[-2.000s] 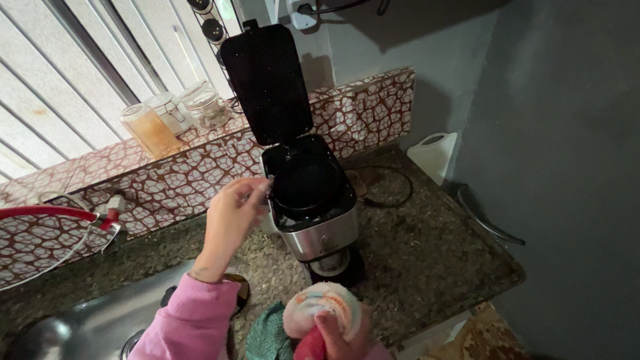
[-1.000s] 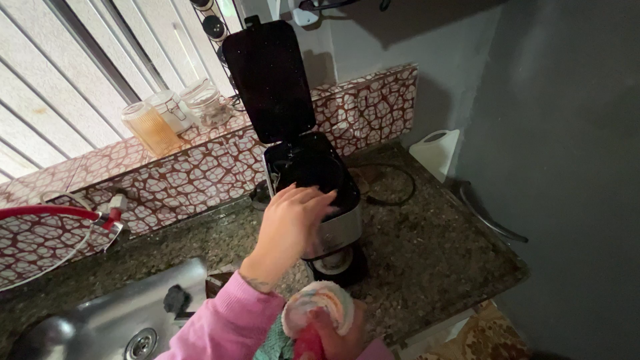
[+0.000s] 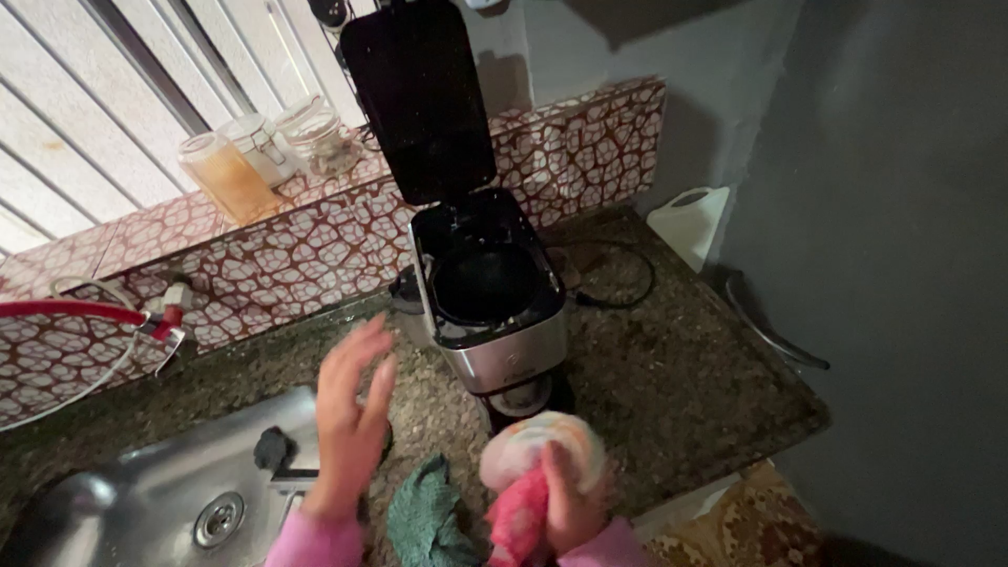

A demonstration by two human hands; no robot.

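A black and steel coffee maker (image 3: 508,354) stands on the granite counter with its black lid (image 3: 421,102) raised. Its round black filter basket (image 3: 488,283) sits inside the open top. My left hand (image 3: 352,409), fingers apart and holding nothing, is just left of the machine, over the counter by the sink. My right hand (image 3: 571,500) grips a pink cloth (image 3: 520,512) below the machine's front; a round, pale, multicoloured piece (image 3: 551,445) shows at the same hand, blurred, its kind unclear. A crumpled green cloth (image 3: 429,512) lies on the counter between my hands.
Left is a steel sink (image 3: 157,472) holding a dark scrubber (image 3: 272,449). Glass jars (image 3: 315,138) and an orange-tinted container (image 3: 228,177) stand on the tiled ledge. A black power cord (image 3: 650,276) curls right of the machine. A white board (image 3: 689,224) leans at the wall.
My left hand was at the basket's left edge, then over the machine's open top, and is now off to its left with fingers apart. My right hand still holds the pink cloth.
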